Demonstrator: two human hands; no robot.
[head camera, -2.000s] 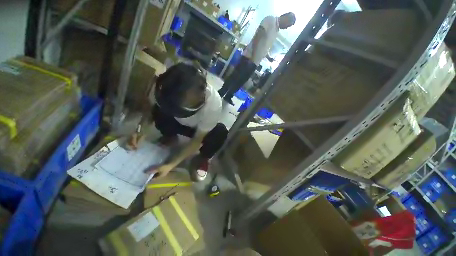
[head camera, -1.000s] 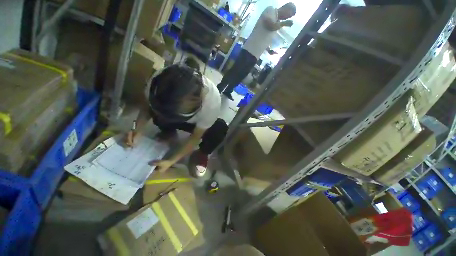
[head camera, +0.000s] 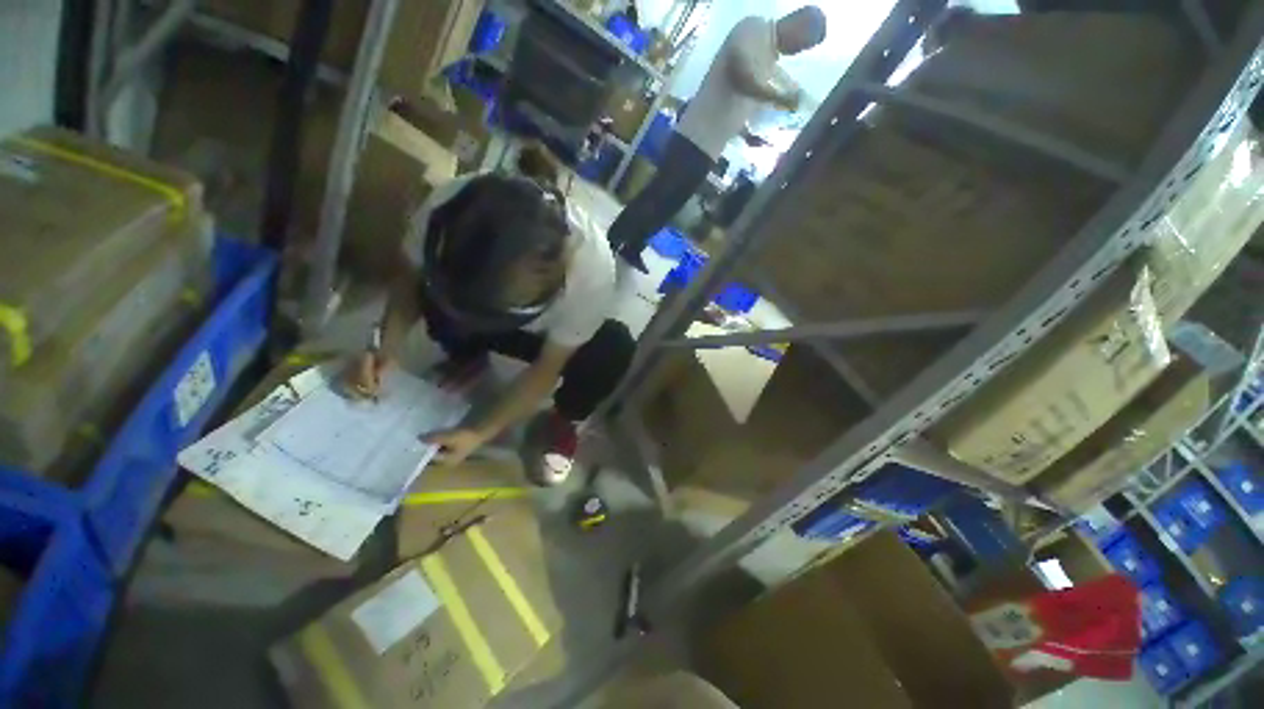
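Note:
Neither of my hands is in view. A taped carton with yellow bands, a white label and black handwriting lies on the floor, low in the picture. Behind it, paper lists lie on another carton. A crouching person bends over the sheets, one hand holding a pen upright on them and the other hand resting at their right edge. A yellow and black tape measure is on the floor by the person's shoe. A thin dark stick lies nearer, beside the shelf post.
Stacked cartons and a blue bin are at left. A grey perforated rack post slants across the right. An open cardboard box and a red and white bag are at lower right. A second person stands at the back.
The view has shifted slightly. The crouching person's head and writing hand have moved a little. The standing person at the back has raised an arm since the earliest frame.

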